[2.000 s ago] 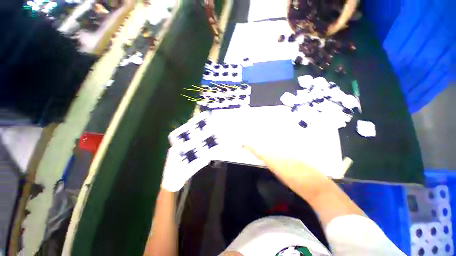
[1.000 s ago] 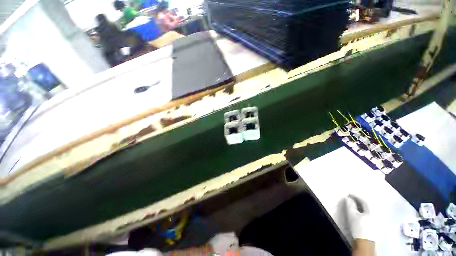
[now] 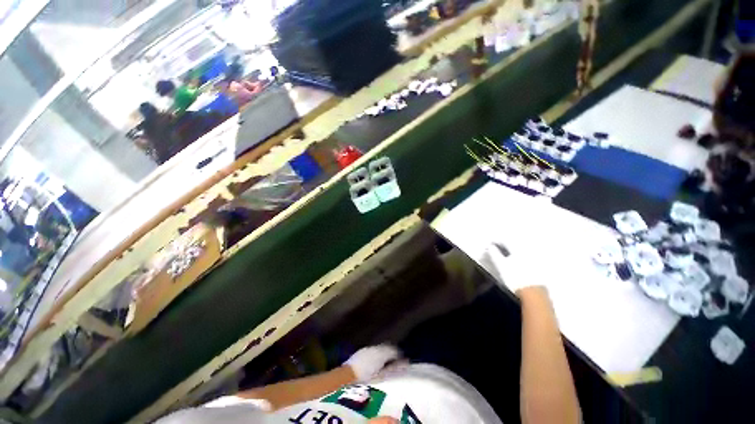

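A block of four white housings with dark centres (image 3: 374,184) sits on the dark green conveyor, apart from both hands. My right hand (image 3: 503,267), in a white glove, rests over the near left edge of the white sheet (image 3: 571,273). Its fingers look partly curled and blend with the sheet; I see nothing in it, but its grip is unclear. My left hand (image 3: 374,362), gloved, is low in front of my shirt; its fingers are blurred. Units with yellow wires (image 3: 526,172) stand in rows beyond the sheet, beside more white and dark units (image 3: 550,139).
White pieces (image 3: 683,261) are heaped at the right, one loose piece (image 3: 728,344) nearer me. Dark parts (image 3: 733,166) lie at the far right. Tan tape (image 3: 636,377) marks the sheet corner. A red item (image 3: 348,156) lies beyond the conveyor. People (image 3: 157,128) are in the far background.
The four-housing block, at my left hand two seconds ago, now sits on the conveyor. The view has turned left, then shifted back somewhat, bringing more of the bench and my left arm into sight.
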